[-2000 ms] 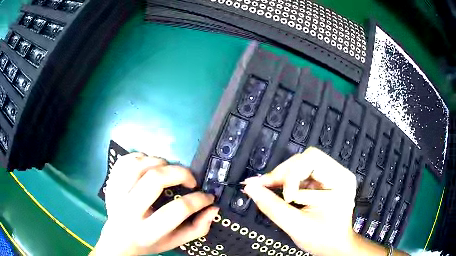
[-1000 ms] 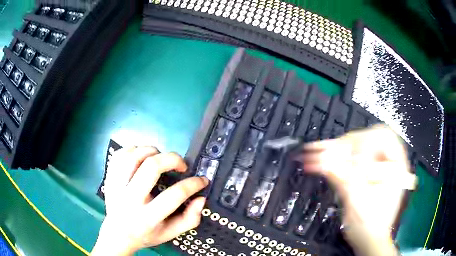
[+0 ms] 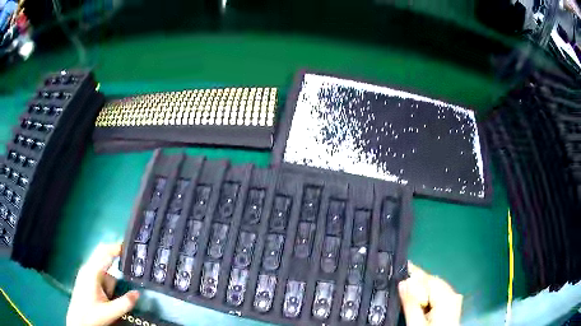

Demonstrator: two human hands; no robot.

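Note:
The dark ribbed parts tray (image 3: 255, 170) is in front of me, its long channels holding rows of glossy dark housings (image 3: 245, 248). My left hand (image 3: 102, 290) is at the tray's near left corner, thumb and fingers around the edge. My right hand (image 3: 428, 296) grips the tray's near right edge. No pen-like tool shows in either hand. Part of a black ring tray (image 3: 143, 320) with small rings shows below the tray's left side, cut off by the picture's bottom edge.
A stack of ring trays (image 3: 185, 135) lies beyond the tray. A flat black tray with white specks (image 3: 439, 149) lies beside it. Stacked housing trays stand at the left (image 3: 60, 172) and right (image 3: 541, 172). The green bench (image 3: 210, 63) has yellow edge lines.
The view has lifted and turned. My right hand has left the housings and now holds the tray's right side. My left hand has moved to its left corner. The ring tray no longer overlaps the tray's near side.

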